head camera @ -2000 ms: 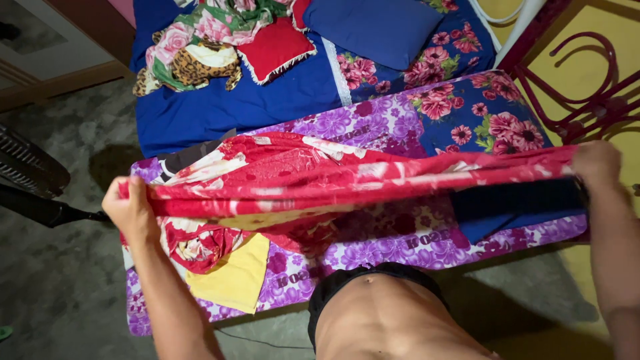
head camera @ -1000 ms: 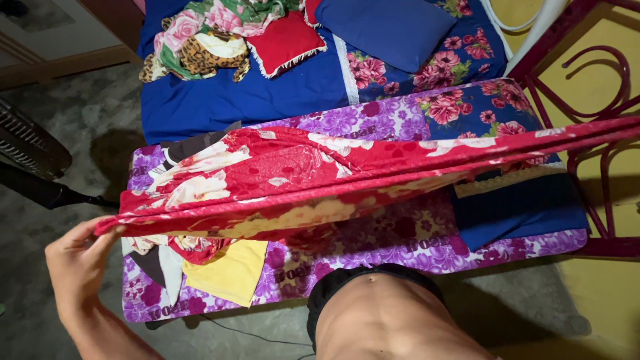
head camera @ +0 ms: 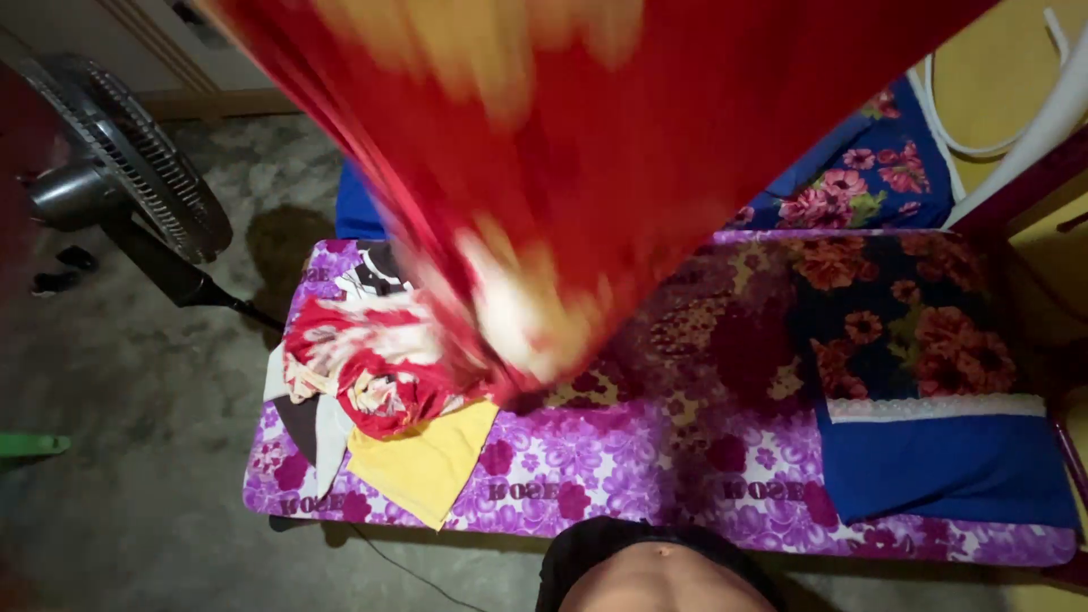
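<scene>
A red floral cloth (head camera: pixel 595 153), blurred by motion, hangs spread across the upper middle of the view and narrows downward to the bed. Its lower end meets a bunched red and white part (head camera: pixel 399 365) on the purple floral mattress (head camera: pixel 578 501). Neither of my hands shows in the frame, and the cloth's upper corners run out past the top edge. A yellow cloth (head camera: pixel 425 463) lies partly under the bunched part. On the mattress's right side lies a folded blue cloth (head camera: pixel 943 467) with a lace band and a floral section.
At the left a black pedestal fan (head camera: pixel 144 161) stands on the grey floor (head camera: pixel 153 374). A dark red metal frame (head camera: pixel 1028 187) is at the right. Behind the mattress lies another blue floral bedding (head camera: pixel 858 183). A cable (head camera: pixel 408 569) runs along the floor below.
The red floral cloth, stretched between my hands two seconds ago, has gone up and now hangs spread before the camera. Both hands have left the view. The view has shifted.
</scene>
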